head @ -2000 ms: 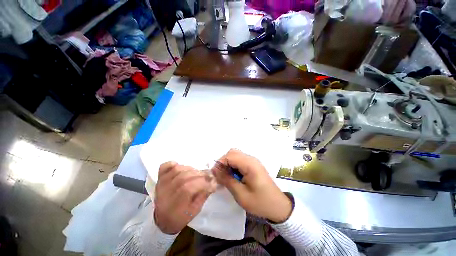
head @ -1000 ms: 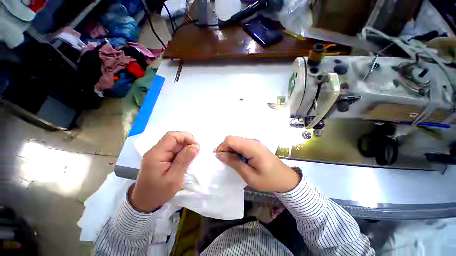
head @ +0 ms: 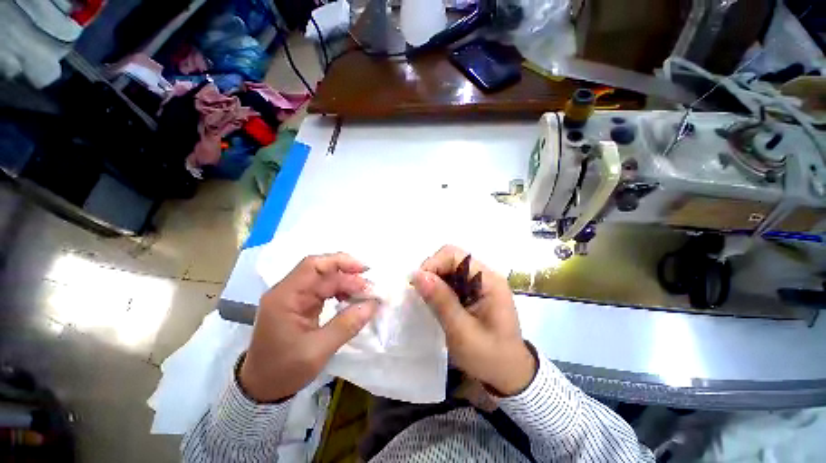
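A white garment piece [head: 398, 357] hangs over the table's front edge between my two hands, its upper part washed out by glare. My left hand [head: 303, 321] is at the piece's left side, thumb and fingers a little apart near the cloth; whether it pinches the cloth is unclear. My right hand [head: 480, 325] has thumb and forefinger together at the cloth's upper right. Small dark thread snips [head: 467, 282] are tucked in the fingers of my right hand, pointing up.
The sewing machine head [head: 580, 176] stands at the right, its needle area lit. A blue tape strip [head: 279, 194] marks the table's left edge. A dark flat object [head: 487, 65] lies on the brown wooden surface [head: 389, 86] behind. White cloth pieces [head: 195, 371] hang at lower left.
My left thumb and fingers have parted from their earlier pinch. The snips in my right hand now point up and show more. The whole view has shifted slightly.
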